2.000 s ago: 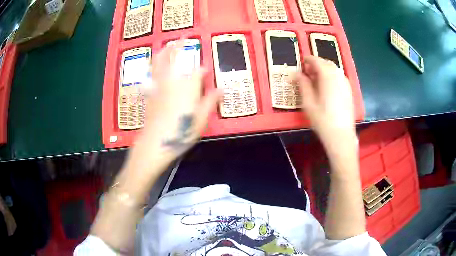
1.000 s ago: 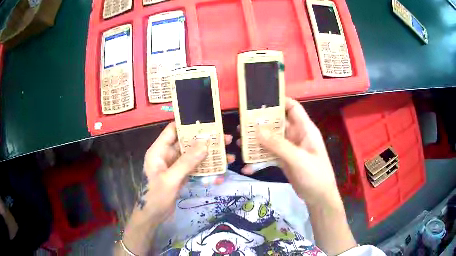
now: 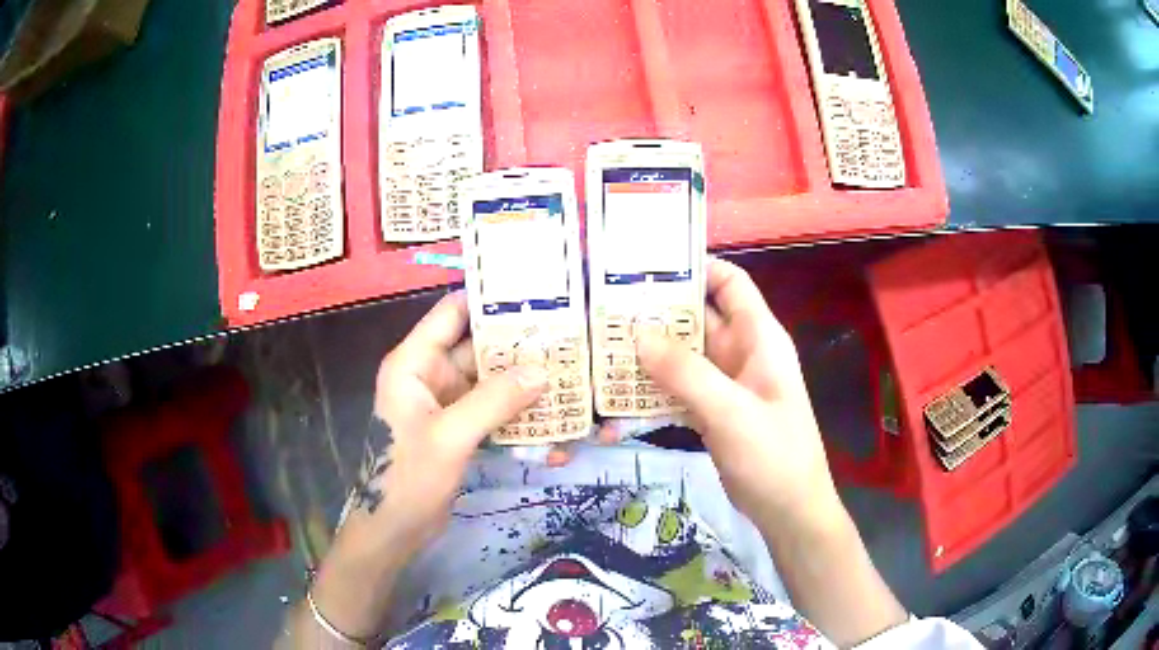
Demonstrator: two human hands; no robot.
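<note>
My left hand (image 3: 445, 394) holds a gold keypad phone (image 3: 524, 298) upright above my lap, its thumb on the keys just below the screen. My right hand (image 3: 737, 381) holds a second gold keypad phone (image 3: 647, 273) close beside it, thumb on the upper keys. Both screens are lit white with dark blue bars; the left one has an orange strip near the top, the right one a red strip. The fingers behind the phones are mostly hidden. The red phone tray (image 3: 750, 210) lies beyond them on the bench.
In the tray, two phones with lit screens lie at left and a dark-screened phone (image 3: 854, 95) at right. A loose phone (image 3: 1050, 53) lies on the green bench. A small phone stack (image 3: 969, 413) sits on a lower red tray (image 3: 1004, 508). A cardboard box (image 3: 70, 45) stands at upper left.
Both hands have lifted the two phones out of the tray and brought them above the lap. Their screens have gone from black to lit. The phones are now closer together.
</note>
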